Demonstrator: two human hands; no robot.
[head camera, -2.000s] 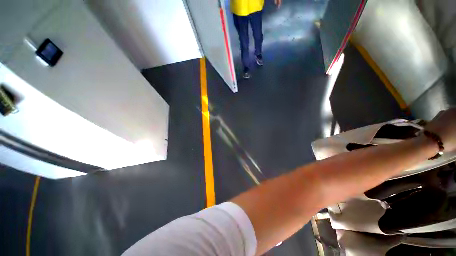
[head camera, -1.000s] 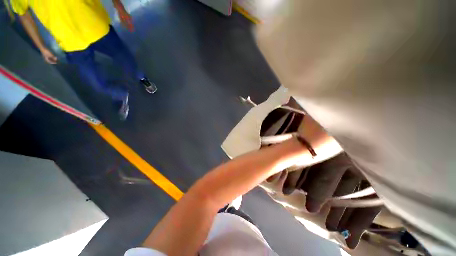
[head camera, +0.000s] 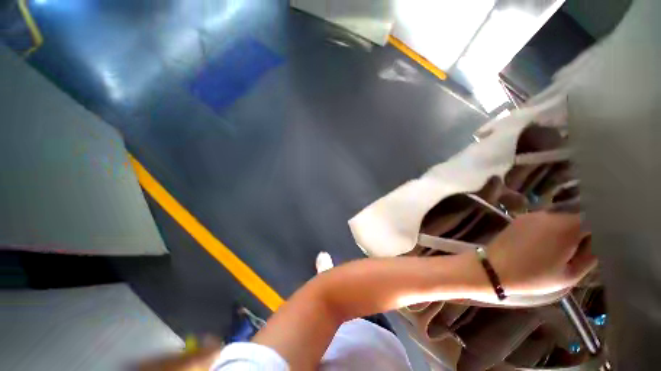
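My left hand (head camera: 545, 250), bare with a dark bracelet at the wrist, reaches across to the right. It is closed around a shiny metal rack rail (head camera: 578, 326), which shows on both sides of it; the fingertips are partly hidden. Cream tote bags (head camera: 395, 217) with dark brown open insides hang in a tight row around the hand, their pale handles over the rail. A large blurred beige surface (head camera: 623, 181) fills the right edge, very close. My right hand is not in view.
A pale door panel (head camera: 65, 167) stands at left, with a yellow floor line (head camera: 206, 243) beside it. A white panel (head camera: 442, 32) stands at top right. A blurred skin-toned shape with yellow (head camera: 181, 355) shows at bottom left. A shoe tip (head camera: 324, 261) is below.
The view has turned and moved past the door panels. The person in yellow has left the upper left. More hanging bags and the rail show; my left hand stays at the rack.
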